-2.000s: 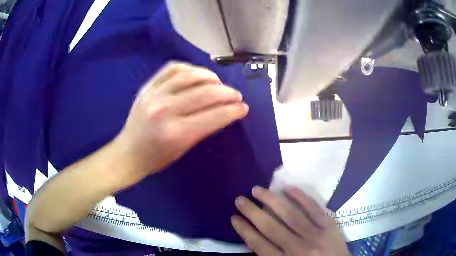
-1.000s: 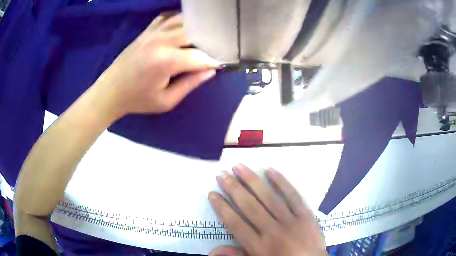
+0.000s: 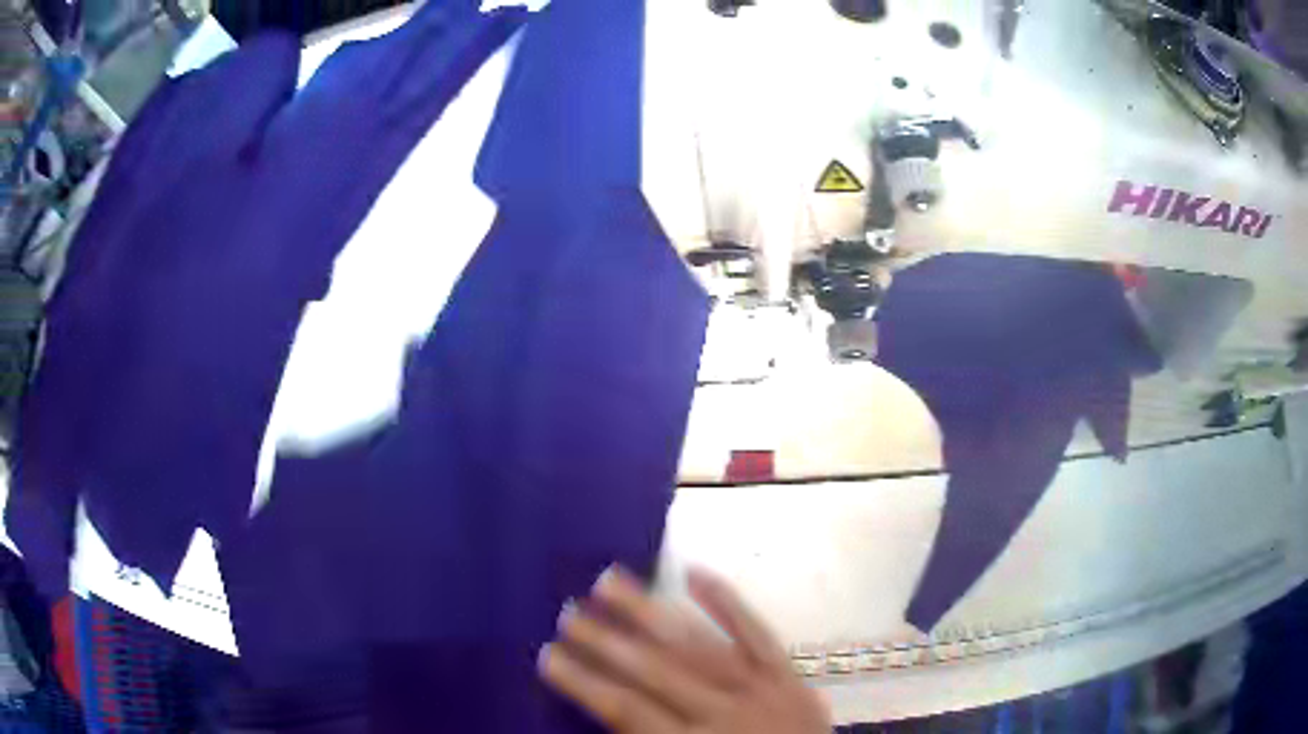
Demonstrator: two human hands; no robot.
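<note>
A large dark purple cut panel [image 3: 574, 387] lies left of the needle area and reaches down over the table's front edge. Its right edge runs beside the presser foot area [image 3: 732, 280]; I cannot tell if the foot touches it. My right hand [image 3: 681, 660], blurred and cut off by the bottom edge, lies palm down at the panel's lower right edge, fingers apart, without a visible grip. My left hand is not in view. A pointed purple piece [image 3: 1004, 373] lies right of the needle.
The white machine head [image 3: 1033, 129] with HIKARI lettering stands behind. More purple cloth [image 3: 187, 287] lies at far left. A red mark [image 3: 749, 465] is on the slide plate. A blue basket [image 3: 136, 667] is below the table at left. A printed ruler [image 3: 889, 657] follows the front edge.
The view has swung to show more of the machine head. The large panel now extends down over the front edge. My left hand has left the picture; my right hand is now at the panel's edge.
</note>
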